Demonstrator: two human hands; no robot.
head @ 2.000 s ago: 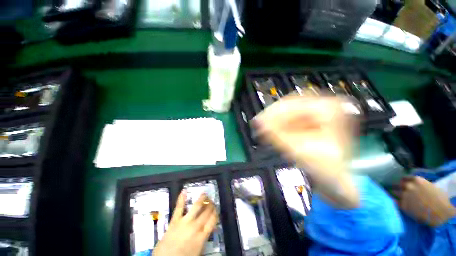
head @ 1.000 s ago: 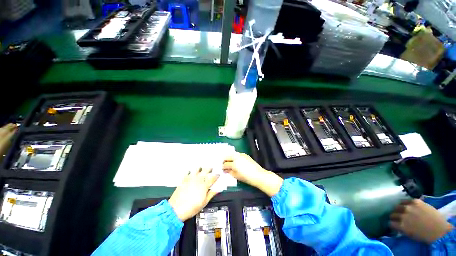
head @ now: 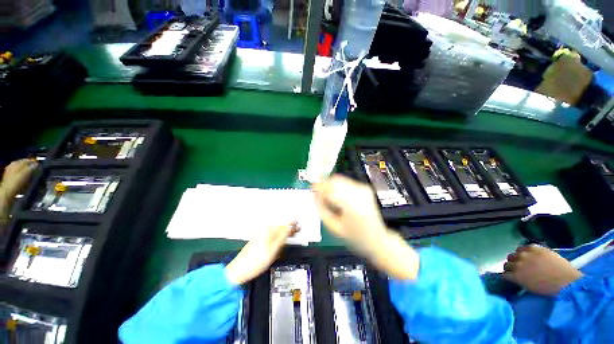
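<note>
White sheets [head: 235, 211] lie fanned behind the black working tray [head: 256, 255] nearest me. My left hand [head: 264, 250] is over the front right edge of the sheets, fingertips close together; whether it pinches anything cannot be seen. My right hand [head: 353, 211] is raised at the sheets' right end, blurred, with thumb and finger near each other; any small piece between them is too small to tell. Phone frame units with orange ribbon ends lie in the tray, one at the middle [head: 291, 319] and one to its right [head: 355, 316]. My left sleeve covers the tray's left part.
Stacked foam trays stand at left [head: 114, 235] and right [head: 404, 218]. A wrapped post [head: 326, 144] with white ties rises behind the sheets. A black strap device [head: 549, 230] lies at right. Another person's hand [head: 538, 269] is at right, another [head: 17, 181] at the left edge.
Earlier my left hand was in the tray, then both hands moved onto the sheets. Since then my right hand has lifted up from the sheets, and my left fingers have drawn together.
</note>
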